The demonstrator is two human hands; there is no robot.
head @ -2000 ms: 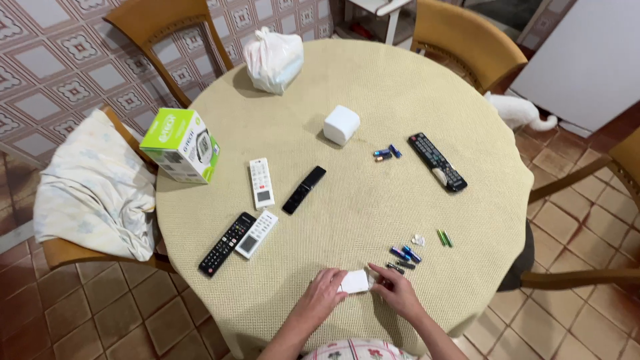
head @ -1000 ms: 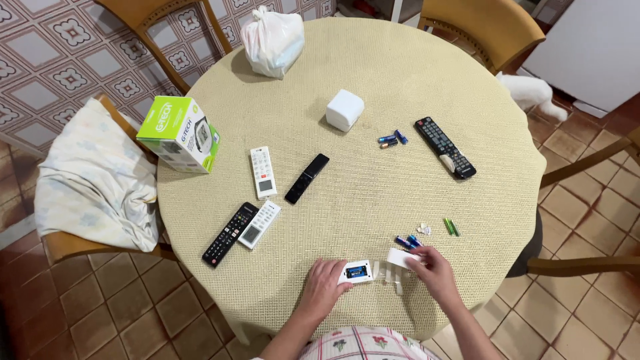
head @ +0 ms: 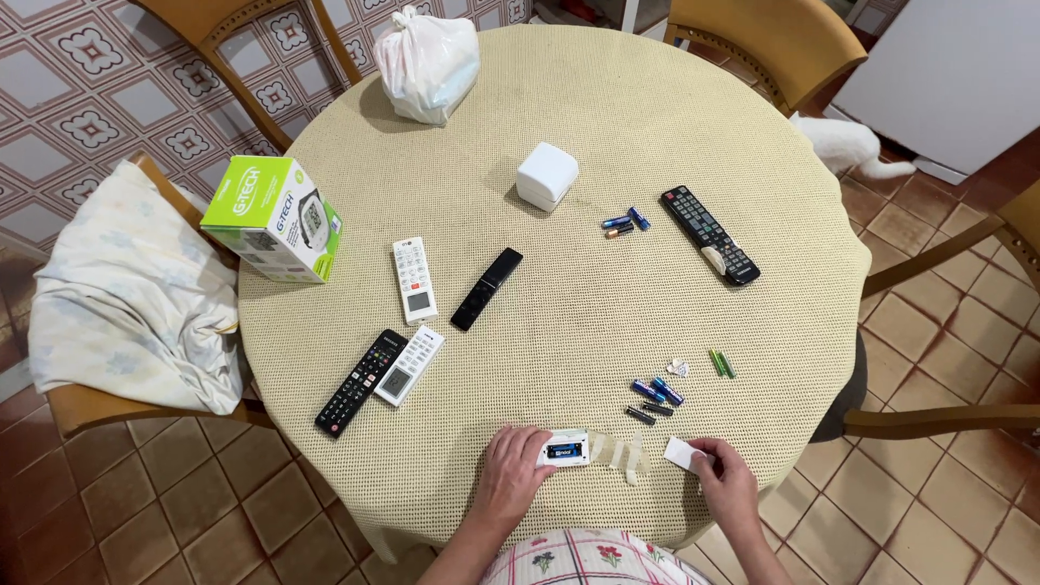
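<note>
My left hand [head: 510, 475] grips a small white remote [head: 566, 448] near the table's front edge; its battery bay is uncovered and shows blue batteries. Strips of clear tape [head: 621, 455] trail from its right end over the cloth. Farther right, my right hand [head: 723, 479] holds a white battery cover [head: 684, 454] between thumb and fingers, apart from the remote. Just beyond lie blue batteries [head: 658, 391], dark batteries [head: 648, 412], a crumpled bit of tape [head: 677, 368] and green batteries [head: 721, 364].
Black remotes [head: 709, 236] and white remotes [head: 415, 280] lie about the round table. Beyond stand a white cube-shaped box [head: 547, 176], more batteries [head: 626, 222], a tied plastic bag [head: 428, 65] and a green-and-white carton [head: 274, 218]. Wooden chairs [head: 772, 41] surround it; a white cat [head: 845, 146] is on the floor.
The remote's battery bay, not visible two seconds ago, now shows. My right hand has moved right, away from the remote, with the white cover, and the tape strips now lie spread out.
</note>
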